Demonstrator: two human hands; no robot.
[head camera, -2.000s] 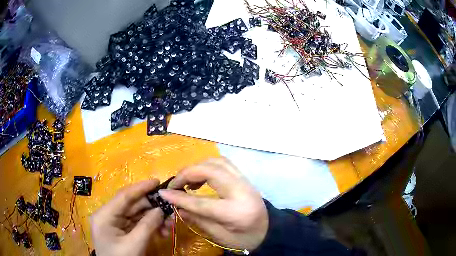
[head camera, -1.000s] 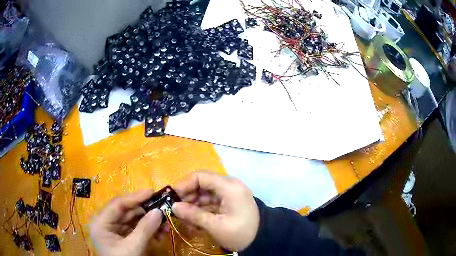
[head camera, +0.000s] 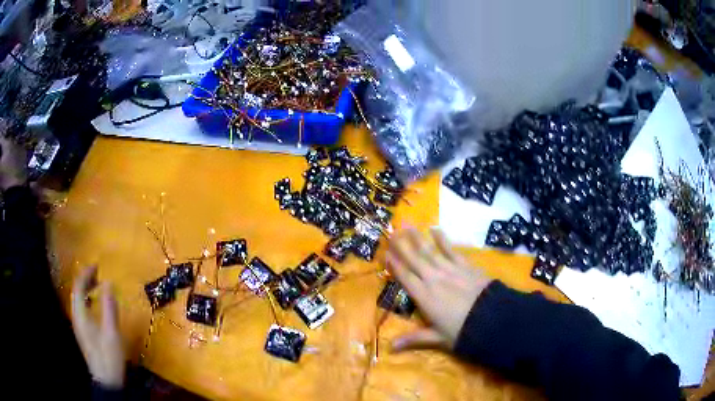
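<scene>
Several joined board assemblies (head camera: 202, 308), black squares with thin red and yellow wires, lie loosely spread on the orange tabletop. One shows a white or silvery face (head camera: 314, 311). My right hand (head camera: 431, 286) is spread flat at their right, its fingers open, partly over a black board (head camera: 397, 298). Whether it touches that board I cannot tell. My left hand (head camera: 99, 329) is at the left edge of the table, blurred, fingers apart and empty. A tight cluster of small black boards (head camera: 333, 192) lies beyond my right hand.
A blue parts bin (head camera: 266, 125) heaped with wired boards stands at the back. A crinkled plastic bag (head camera: 415, 102) lies beside it. A large heap of LED boards (head camera: 572, 188) and a wired pile (head camera: 686, 219) lie on white sheets (head camera: 627, 313) at the right. Another person's sleeve shows far left.
The view has turned left. My hands have come apart and no longer hold the wired black board between them. My right hand is now over the tabletop boards, my left at the table's left edge.
</scene>
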